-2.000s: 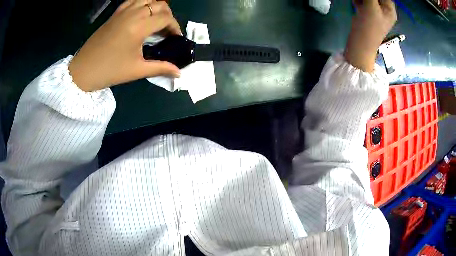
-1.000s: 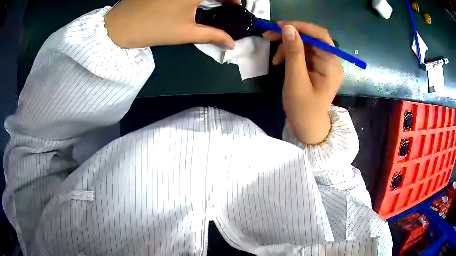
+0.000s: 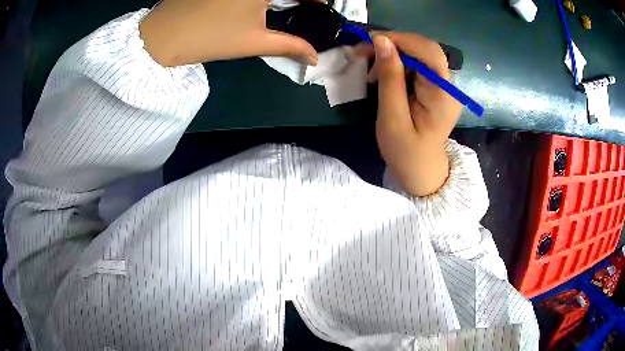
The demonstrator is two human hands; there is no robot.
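My left hand (image 3: 219, 31) holds the black wristwatch (image 3: 312, 27) by its head near the top edge of the view; its upper fingers are cut off by the edge. My right hand (image 3: 414, 103) holds a blue stick tool (image 3: 442, 83) like a pen, with its far end at the right edge of the watch head. The black strap runs behind my right hand, and its end (image 3: 453, 57) shows to the right of the fingers. A crumpled white cloth (image 3: 345, 82) lies under the watch on the dark green bench.
A red tray (image 3: 579, 206) with square pockets and several round black pieces is at the right, past the bench edge. At the bench's right are a white bottle (image 3: 597, 101), a second blue stick (image 3: 568, 34), a white block (image 3: 524, 9) and small yellow-brown pieces (image 3: 586, 22). Blue bins are lower right.
My right hand has come from the far right to the watch with the blue stick. Since one second ago, the stick's rear end has tilted lower. The view has shifted.
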